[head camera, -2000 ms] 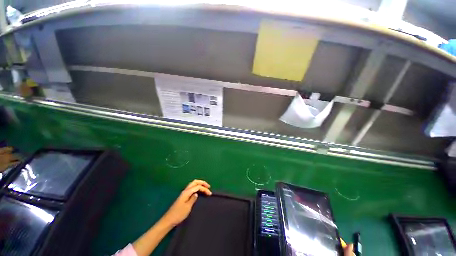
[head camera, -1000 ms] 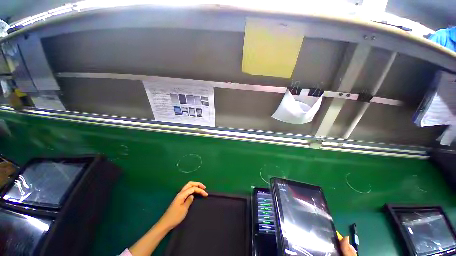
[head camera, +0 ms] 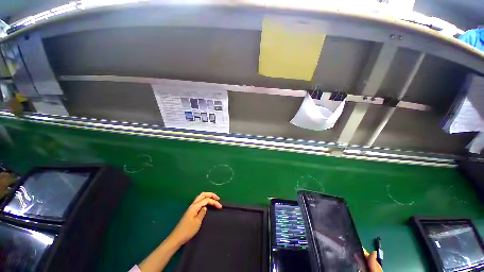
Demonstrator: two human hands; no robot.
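A black tablet (head camera: pixel 337 228) is held raised and tilted in my right hand (head camera: pixel 373 261), which shows only as fingertips with a yellow cover at its lower right edge. It partly overlaps a second tablet (head camera: pixel 290 226) lying in the tray, whose screen shows rows of green and white text. The empty left slot of the black tray (head camera: pixel 228 239) is beside it. My left hand (head camera: pixel 192 219) rests on the tray's top left corner with fingers bent over the rim. The lower parts of the tray and tablets are cut off.
A short black cable (head camera: pixel 378 249) lies right of my right hand. A loaded tray (head camera: pixel 114 183) is at left, another (head camera: pixel 419 226) at right. Part of another person's hand (head camera: pixel 6 183) shows at the left edge. A grey rack (head camera: pixel 132 53) with papers stands behind the green mat (head camera: pixel 175 186).
The raised tablet has shifted slightly right and tilted, so its bright glare is gone and more of the text screen beside it shows. My left hand has stayed on the tray corner.
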